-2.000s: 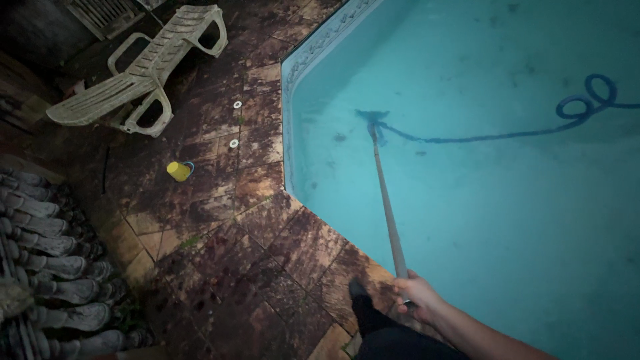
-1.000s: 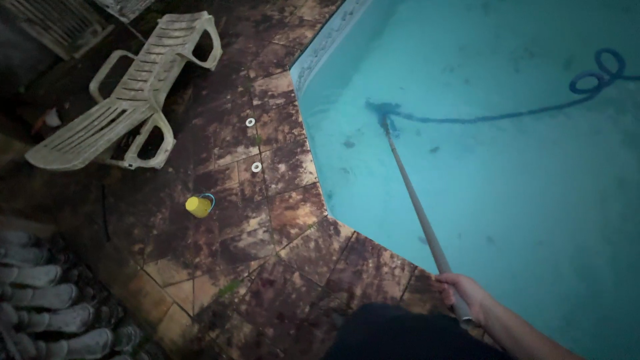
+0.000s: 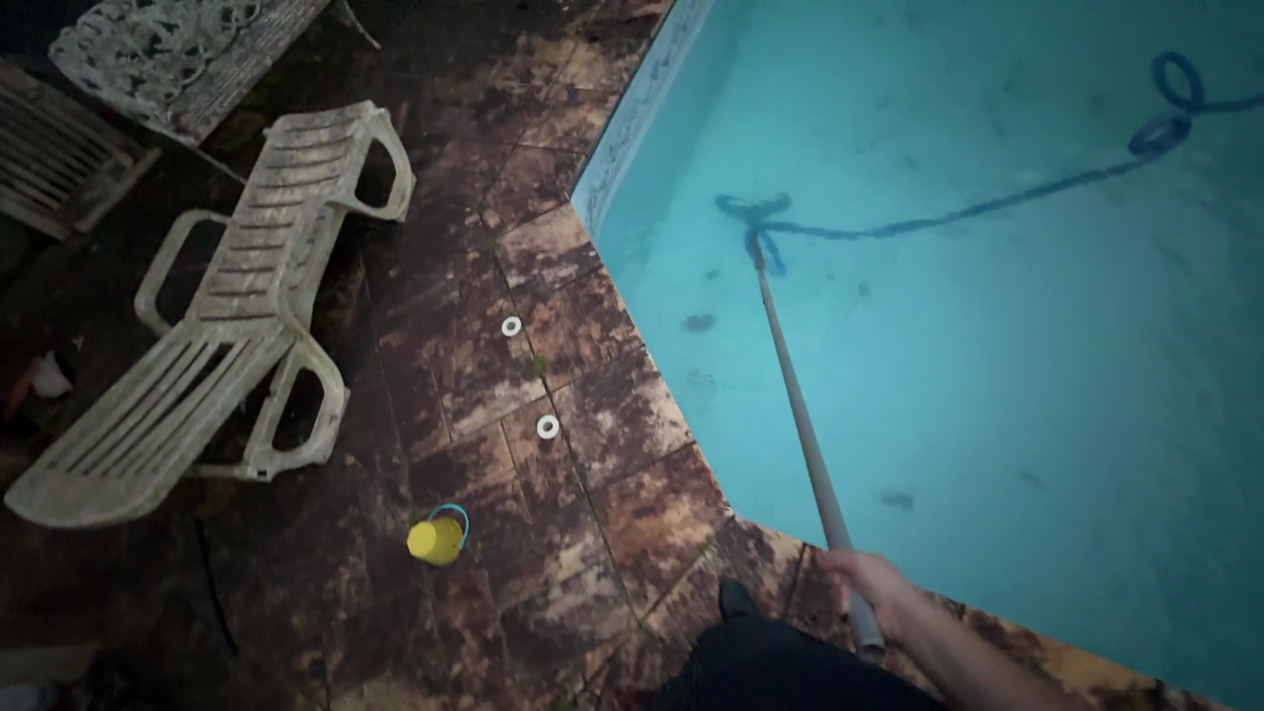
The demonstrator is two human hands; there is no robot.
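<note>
My right hand (image 3: 874,592) is closed around a long grey pole (image 3: 805,425) near its upper end, just above the pool's edge. The pole slants down into the pool water. Its far end meets a blurred blue pool-cleaning head (image 3: 755,222) under the water. From there a blue hose (image 3: 948,215) runs to the right and coils in loops near the right edge of the view. The exact shape of the cleaning head is hard to tell through the water. My left hand is out of view.
A weathered plastic sun lounger (image 3: 247,276) stands left on the stained paving (image 3: 612,395). Behind it are an ornate metal bench (image 3: 188,59) and a slatted wooden item (image 3: 59,148). A yellow toy bucket (image 3: 434,541) and two white rings (image 3: 548,427) (image 3: 511,326) dot the deck. Dark spots mark the pool floor.
My right hand stays on the pole. The view has shifted, and more of the ornate bench shows at the upper left. My dark-clothed leg appears in a different position at the bottom.
</note>
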